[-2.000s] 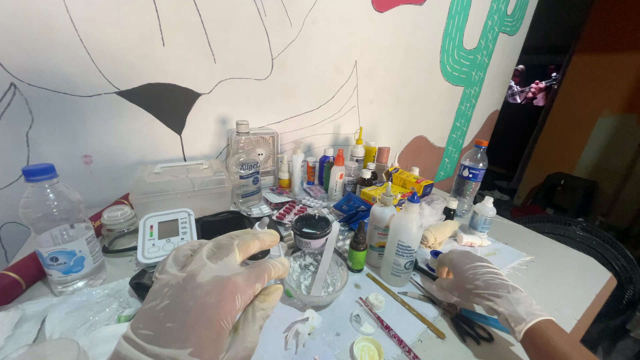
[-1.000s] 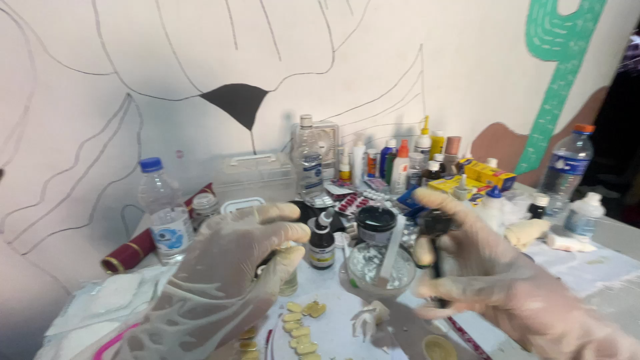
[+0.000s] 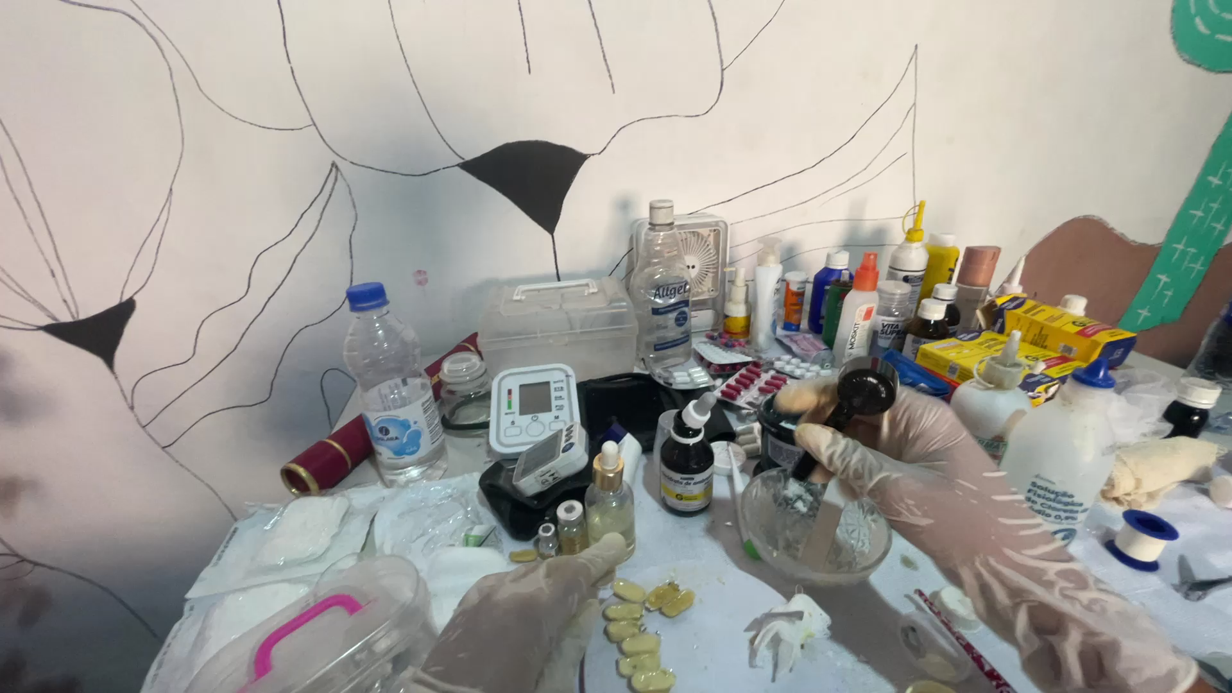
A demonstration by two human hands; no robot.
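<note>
My right hand (image 3: 905, 462), in a pale translucent glove, holds a black-handled tool with a round end (image 3: 866, 387) above a glass bowl (image 3: 816, 529) of whitish paste, where a flat spatula (image 3: 823, 531) rests. My gloved left hand (image 3: 520, 616) is low in the middle, its fingertips by a glass dropper bottle (image 3: 610, 510); whether it grips anything is hidden. Yellow capsules (image 3: 637, 645) lie in a row right of it. A brown dropper bottle (image 3: 686, 472) stands between the hands. Crumpled white material (image 3: 789, 626) lies below the bowl.
At left are a water bottle (image 3: 393, 395), gauze packs (image 3: 289, 539) and a clear case with a pink handle (image 3: 318, 626). Behind stand a blood pressure monitor (image 3: 532, 409), a plastic box (image 3: 558, 327) and many bottles. A saline bottle (image 3: 1064, 462) and tape spool (image 3: 1142, 539) are at right.
My right hand has moved from the scissors at the right to over the bowl, now with the black tool. My left hand has lowered toward the small bottles. The view has turned right, then left.
</note>
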